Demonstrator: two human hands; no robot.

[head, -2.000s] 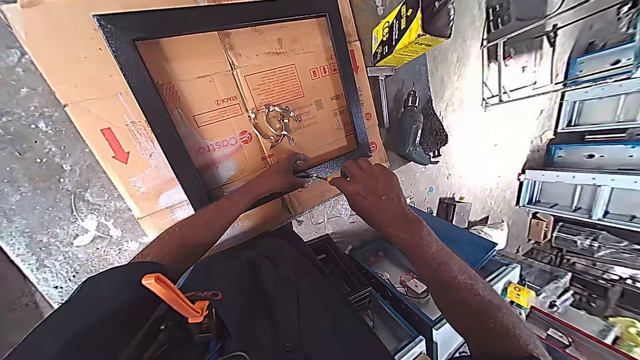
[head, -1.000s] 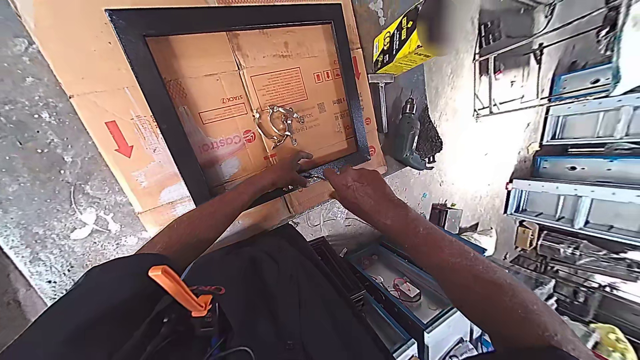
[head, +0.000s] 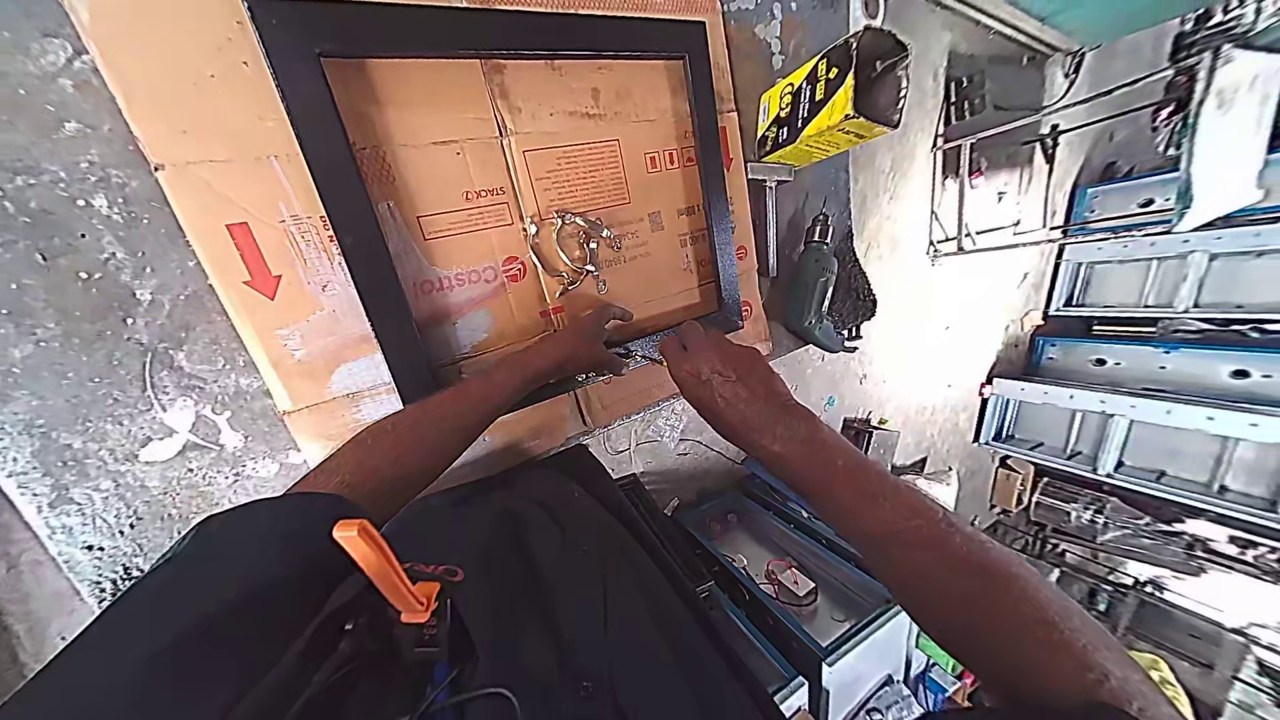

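Observation:
A black rectangular frame (head: 520, 35) lies over flattened cardboard (head: 200, 100) on the floor. My left hand (head: 592, 342) rests at the frame's near bar, its fingers around a small metal piece (head: 628, 353) on the bar. Close on its right, my right hand (head: 700, 370) pinches a thin tool, mostly hidden by the fingers, whose tip points toward that metal piece. Several shiny metal parts, perhaps hinges (head: 570, 250), lie in a loose heap on the cardboard inside the frame, just beyond my left hand.
Right of the frame are a green power drill (head: 817, 280), a hammer-like metal tool (head: 771, 215) and a yellow and black box (head: 830, 100). Near my right forearm stands an open metal case (head: 790, 560) with wires inside. Metal ladder-like sections (head: 1140, 425) fill the far right. An orange clamp (head: 385, 565) is by my clothing.
Both hands stay at the near bar of the frame. My right hand has shifted slightly in its grip, and the heap of metal parts has not moved.

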